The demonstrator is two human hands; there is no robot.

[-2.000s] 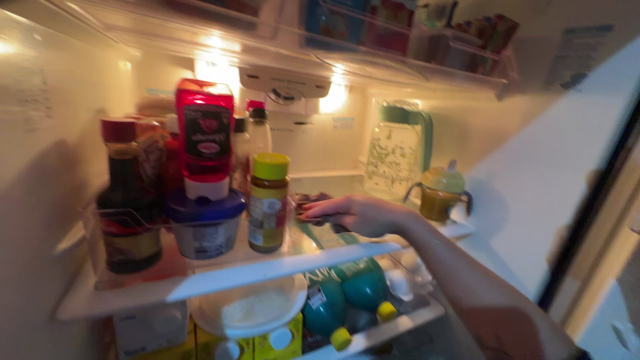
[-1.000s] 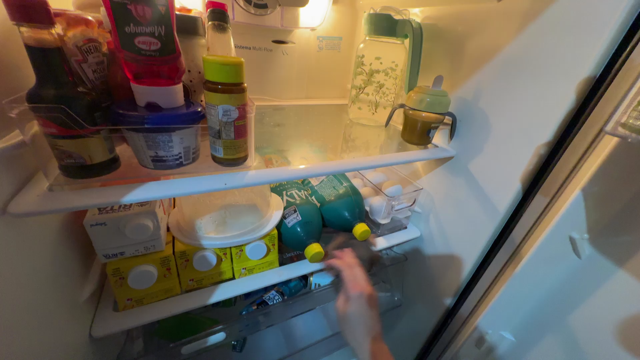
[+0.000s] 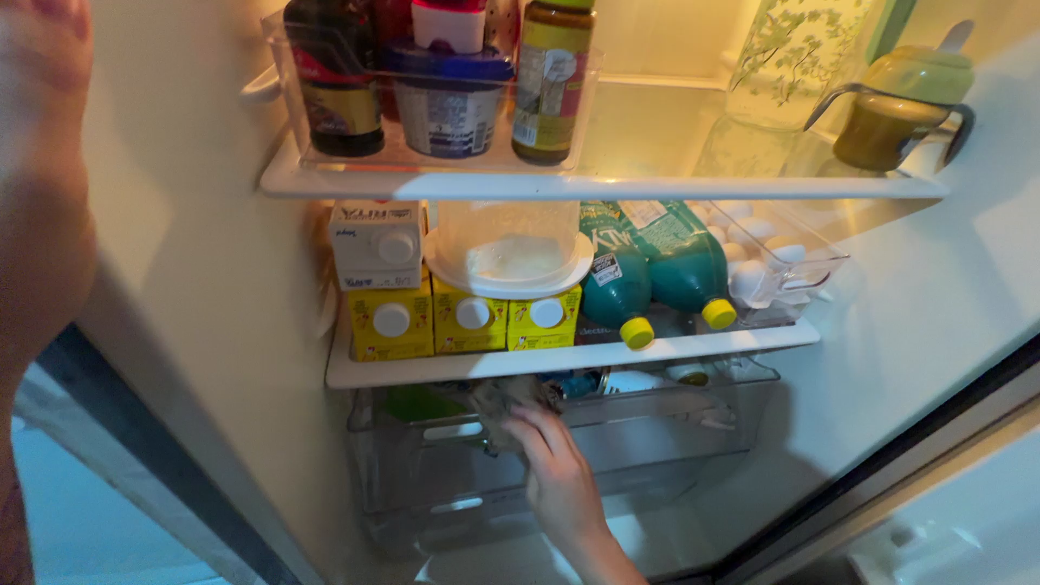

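Note:
My right hand (image 3: 556, 463) reaches in from below and grips a crumpled grey-brown cloth (image 3: 504, 406) at the front of a clear refrigerator drawer (image 3: 634, 443). Part of the cloth lies behind my fingers. At the left edge of the view, close to the camera, are my left forearm and part of my left hand (image 3: 49, 41), blurred and cut off by the frame; its fingers do not show enough to tell what they do. A green item and blue packages lie inside the drawer, partly hidden.
Above the drawer, a white-edged shelf (image 3: 569, 361) holds yellow cartons (image 3: 390, 325), a lidded plastic container (image 3: 512, 260), green bottles (image 3: 613, 284) and an egg tray (image 3: 800, 280). The upper glass shelf (image 3: 601, 188) carries sauce bottles, a tub (image 3: 448, 106), a pitcher (image 3: 792, 65) and a sippy cup (image 3: 902, 114).
My right hand has gone from the upper shelf down past the bottles, then left to the drawer front. My left arm has come into view. The view has tilted down.

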